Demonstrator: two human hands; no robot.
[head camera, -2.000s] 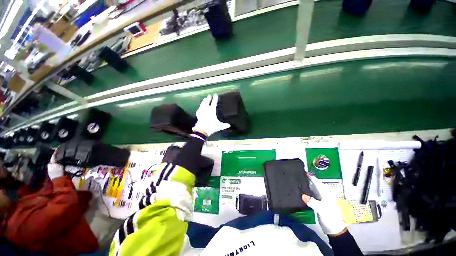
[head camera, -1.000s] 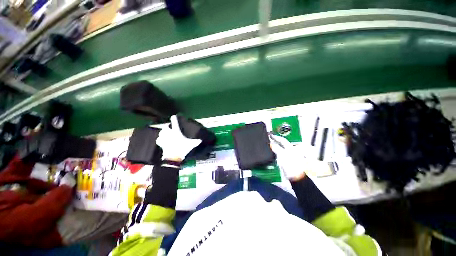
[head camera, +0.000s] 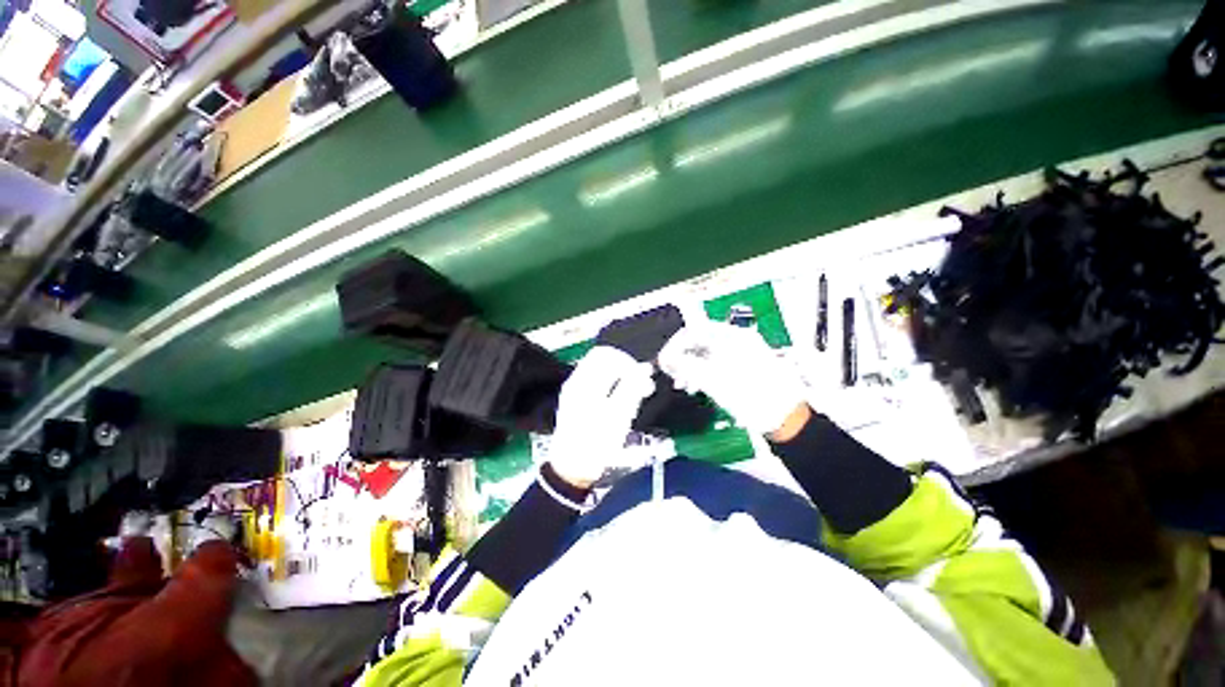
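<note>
A black boxy housing (head camera: 642, 329) lies on the bench right in front of me, partly hidden by my hands. My left hand (head camera: 599, 413), in a white glove, is at its near left side with fingers bent. My right hand (head camera: 732, 376), also white-gloved, is over its right part, fingertips close to those of my left hand. Whether either hand grips the housing or a small part is too blurred to tell. More black housings stand to the left: one with a ribbed face (head camera: 494, 379), one beside it (head camera: 390, 411), and one at the belt (head camera: 400, 298).
A green conveyor (head camera: 806, 175) runs behind the bench. A large tangled heap of black parts (head camera: 1075, 302) lies at right, with two thin dark sticks (head camera: 848, 340) beside it. A yellow item (head camera: 391, 552) is at left. A person's red sleeve (head camera: 134, 624) shows at far left.
My left hand has left the housings at left and moved right, beside my right hand. My right hand has moved from the front housing's right edge to over it. The view has shifted.
</note>
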